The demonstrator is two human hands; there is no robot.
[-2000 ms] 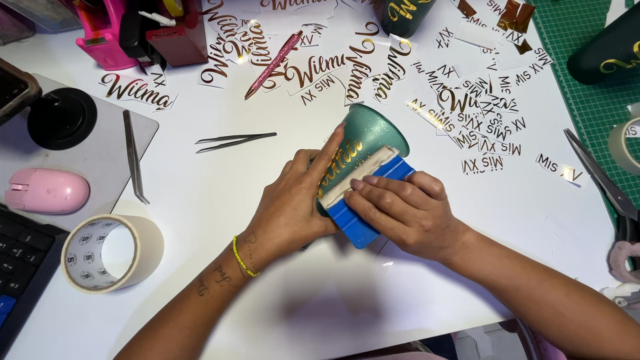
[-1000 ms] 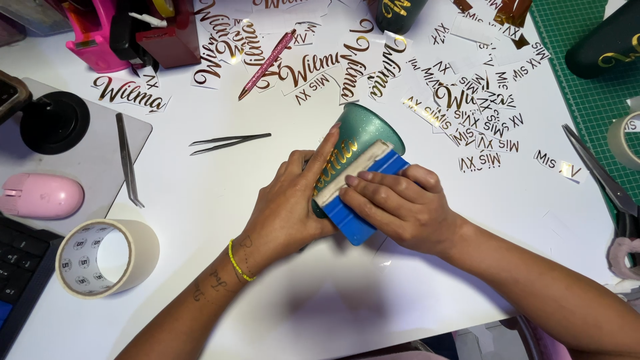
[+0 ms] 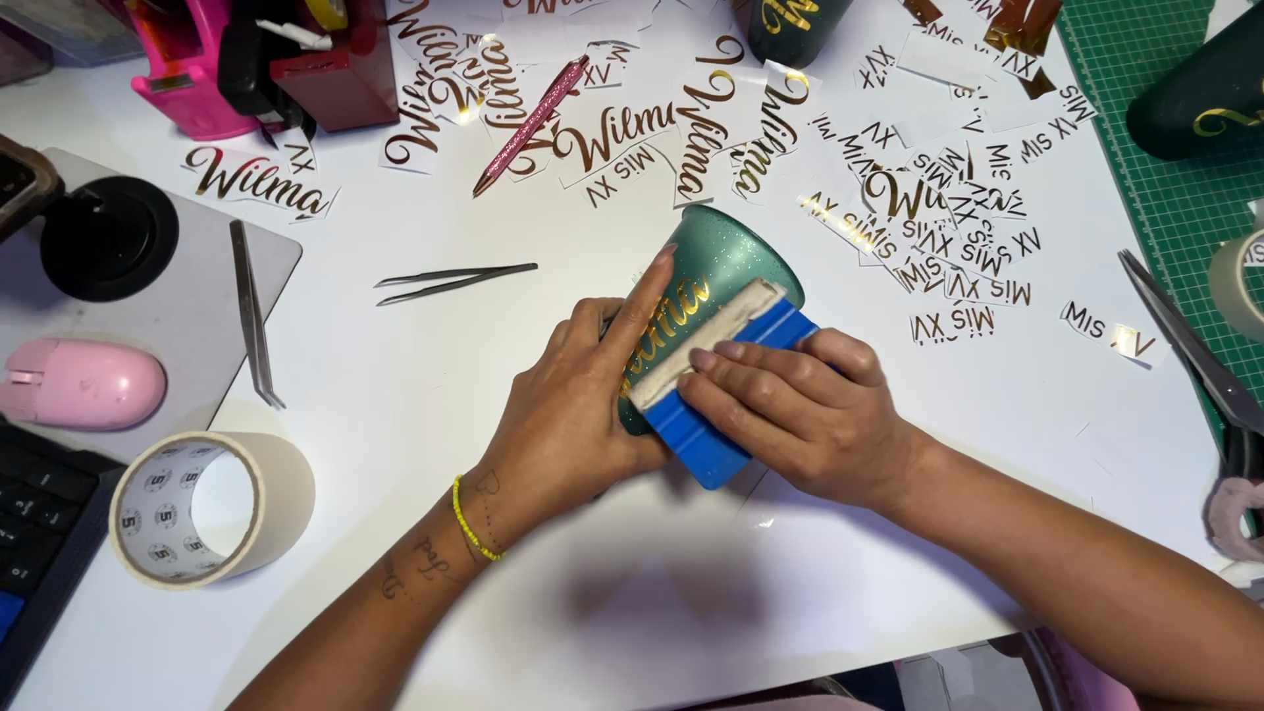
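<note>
A glittery green tumbler [image 3: 736, 252] with gold lettering lies tilted above the table, its wide end toward the upper right. My left hand [image 3: 583, 395] is wrapped around its left side, the index finger stretched along it beside the lettering. In my right hand [image 3: 805, 415] is a blue plastic squeegee [image 3: 701, 444] with a pale felt edge, and that edge rests along the tumbler's side just right of the lettering. Parts of the tumbler are hidden by my hands and the squeegee. Black tweezers [image 3: 459, 281] lie on the table to the upper left of my left hand.
Lettered decal pieces [image 3: 918, 247] and a pink glitter pen [image 3: 528, 128] lie beyond the tumbler. At left are a tape roll [image 3: 281, 504], more tweezers [image 3: 254, 316] and a pink mouse [image 3: 89, 383]. Scissors [image 3: 1190, 346] and a green cutting mat [image 3: 1116, 128] are at right.
Both hands keep their hold on the tumbler and squeegee. Slightly more of the gold lettering shows between my left index finger and the squeegee than two seconds ago.
</note>
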